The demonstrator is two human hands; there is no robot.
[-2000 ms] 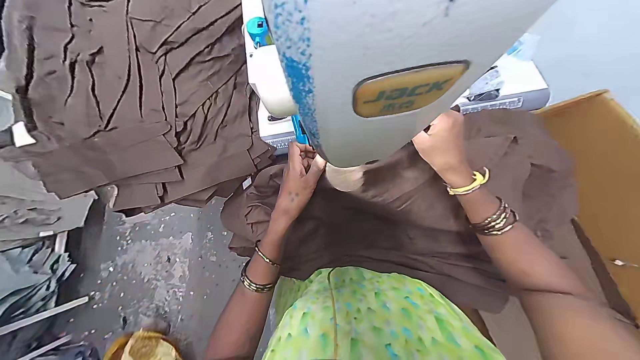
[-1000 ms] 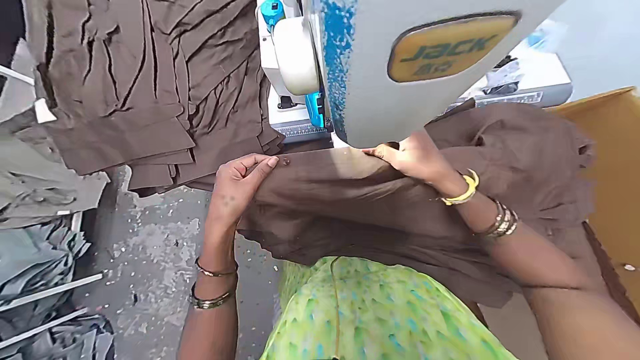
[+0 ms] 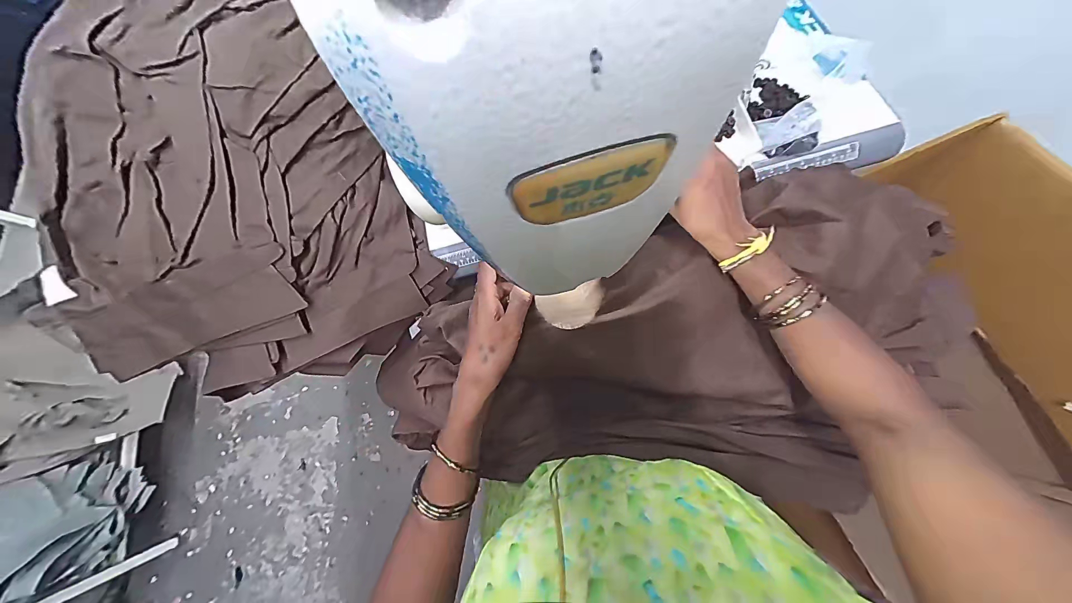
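Observation:
A brown cloth garment [image 3: 636, 377] lies across my lap and runs under the head of a Jack sewing machine [image 3: 536, 100]. My left hand [image 3: 494, 331] grips the cloth's edge at the lower left of the machine head, thumb and fingers together. Behind the head's right side, my right hand [image 3: 716, 205] is at the cloth, its fingertips hidden by the machine. The needle area is hidden too. Part of the white machine bed [image 3: 456, 258] with a ruler scale shows beside my left fingertips.
Stacked brown cloth pieces [image 3: 201, 201] lie at the left, with grey-green cloth [image 3: 67, 519] below them. Dark buttons [image 3: 772, 99] and clear plastic lie on the machine's right part. An open cardboard box [image 3: 1005, 251] stands at the right.
My left hand has moved from the left, where it held the cloth edge stretched out, in to the machine head. My right hand is now farther back, partly behind the head. The view has shifted.

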